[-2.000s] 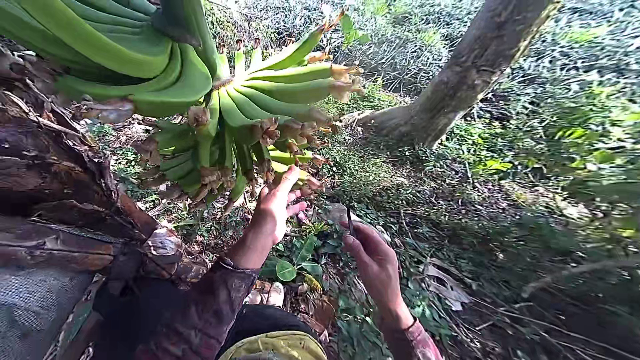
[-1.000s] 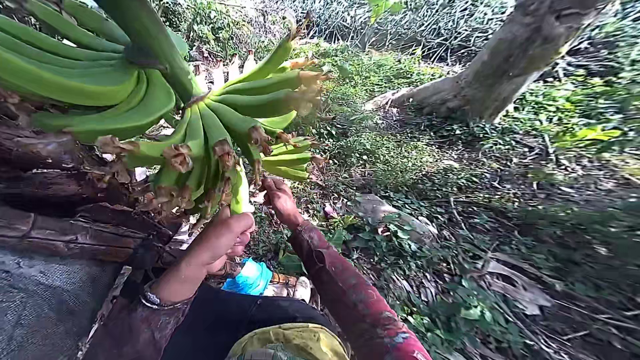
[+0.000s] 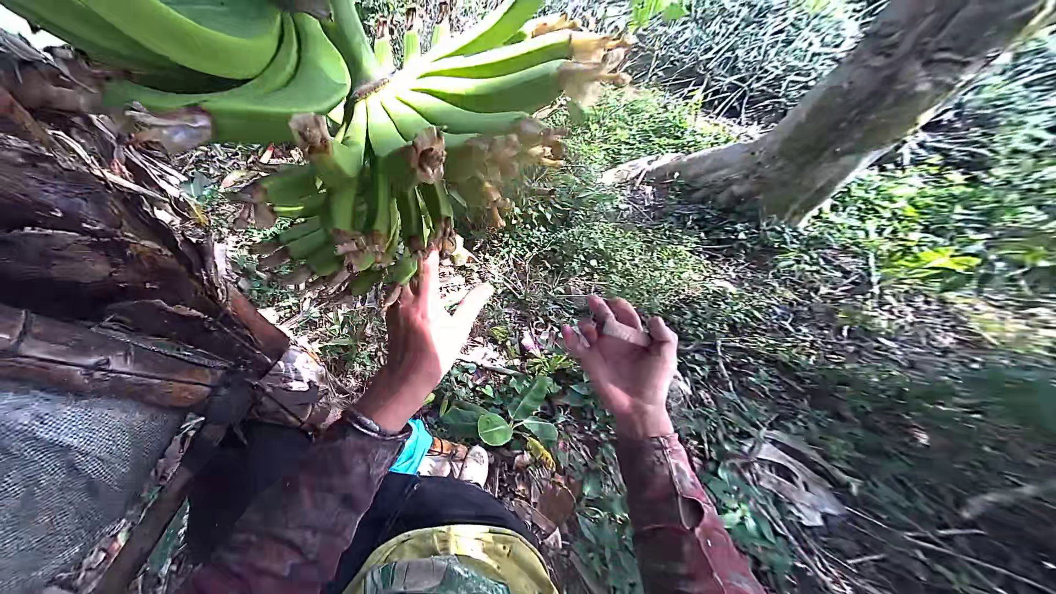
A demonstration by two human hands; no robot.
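Note:
A bunch of green bananas point(image 3: 470, 82) with dried brown blossom ends hangs at the upper left. My left hand point(image 3: 425, 330) is raised beneath it, fingers extended and thumb apart; its fingertips overlap the lowest small fruits, and contact there is unclear. Lower right of the bunch, clear of the fruit, my right hand point(image 3: 627, 355) is turned palm up with curled fingers. A pale band or strip point(image 3: 625, 332) crosses its fingers; whether a small tool lies in the hand cannot be told. The thick green bunch stalk point(image 3: 351, 41) rises at the top.
A brown, peeling banana trunk point(image 3: 91, 223) stands at left, above a bamboo pole point(image 3: 107, 367) and grey mesh point(image 3: 74, 478). A leaning tree trunk point(image 3: 825, 124) is at upper right. Low plants, dry leaves and twigs cover the ground. Something turquoise point(image 3: 412, 448) shows beside my legs.
One second ago my left hand was closed at a lower fruit and my right hand was at the bunch. My left fingers have spread, and my right hand has moved away to the right.

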